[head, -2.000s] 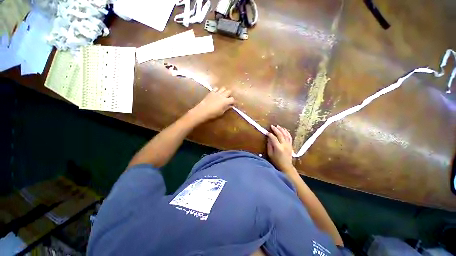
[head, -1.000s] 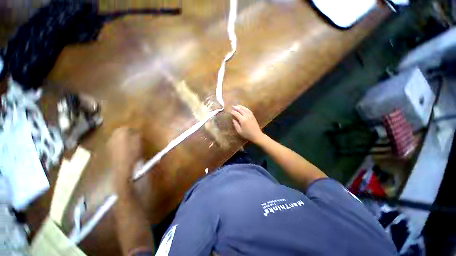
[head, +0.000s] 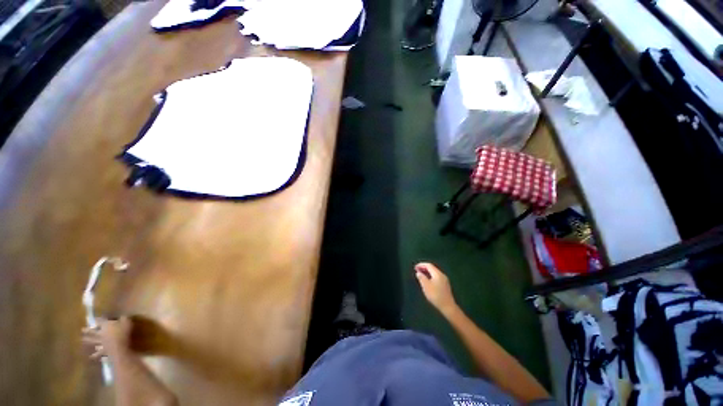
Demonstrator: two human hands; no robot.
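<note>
A long narrow white tie strip [head: 90, 295] lies on the brown table at the lower left, its upper end bent over. My left hand [head: 111, 337] is at this strip, which shows above and below the hand. The hand is blurred, and its grip on the strip cannot be made out. My right hand [head: 432, 284] is past the table edge, above the green floor, with its fingers loosely curled in and nothing seen in it. A stack of dark cut panels with a white pattern piece [head: 234, 131] on top lies farther up the table.
More white-topped dark panels [head: 305, 22] lie at the table's far end. The table edge [head: 317, 262] runs down the middle. Right of it are a green floor, a white box [head: 487, 103], a red-checked stool [head: 515, 176], a fan [head: 504, 6] and black-and-white fabric [head: 666, 333].
The view has swung right to the panel stacks and the aisle. The ticket sheets are out of view. My right hand has left the table and is over the floor.
</note>
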